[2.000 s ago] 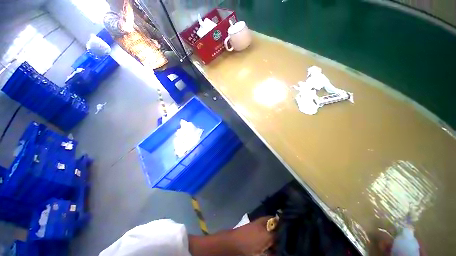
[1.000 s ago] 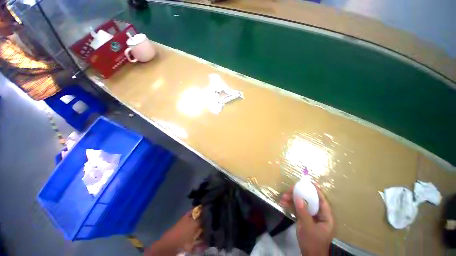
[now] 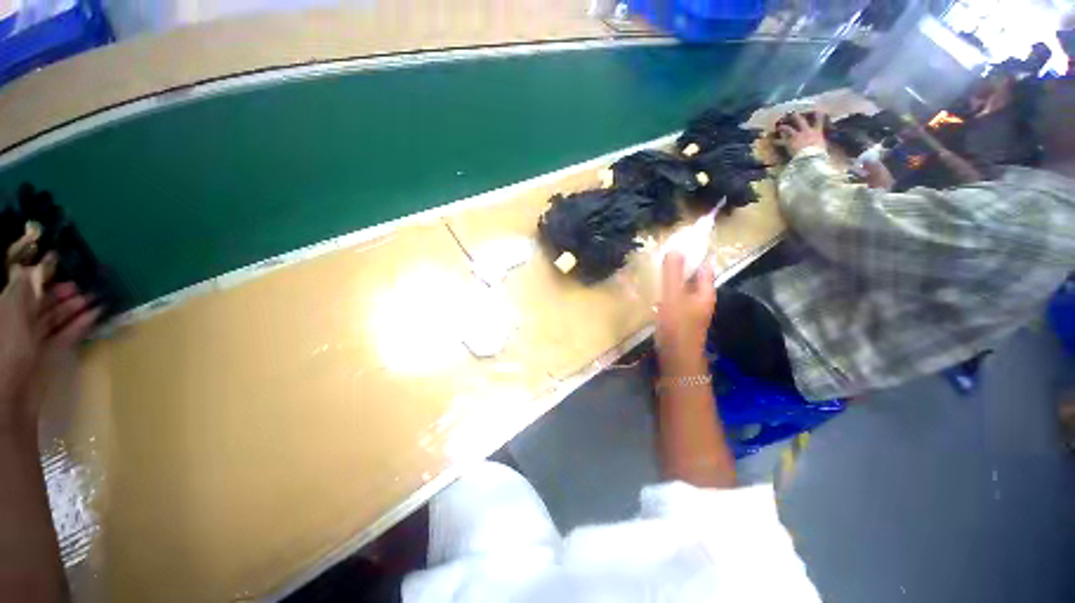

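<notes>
My left hand (image 3: pixel 50 309) is at the far left edge, blurred, around a black fringed bundle (image 3: pixel 73 253) with a tan end piece, over the belt's near edge. My right hand (image 3: pixel 686 300) holds the white glue bottle (image 3: pixel 690 244), its thin nozzle pointing up and right, beside the bundles. Several black fringed bundles (image 3: pixel 595 230) with tan end pieces lie on the bench top (image 3: pixel 236 412) in front of and beyond my right hand.
The green conveyor belt (image 3: pixel 295 165) runs behind the bench. White crumpled tissue (image 3: pixel 505 257) lies mid-bench, partly lost in glare. A person in a plaid sleeve (image 3: pixel 896 259) works at the right, a hand on dark bundles. A blue stool or crate (image 3: pixel 766 412) stands below.
The view has swung right. My left hand and the black bundle have come up from the lap to the belt's edge. My right hand has carried the bottle over to the bundles.
</notes>
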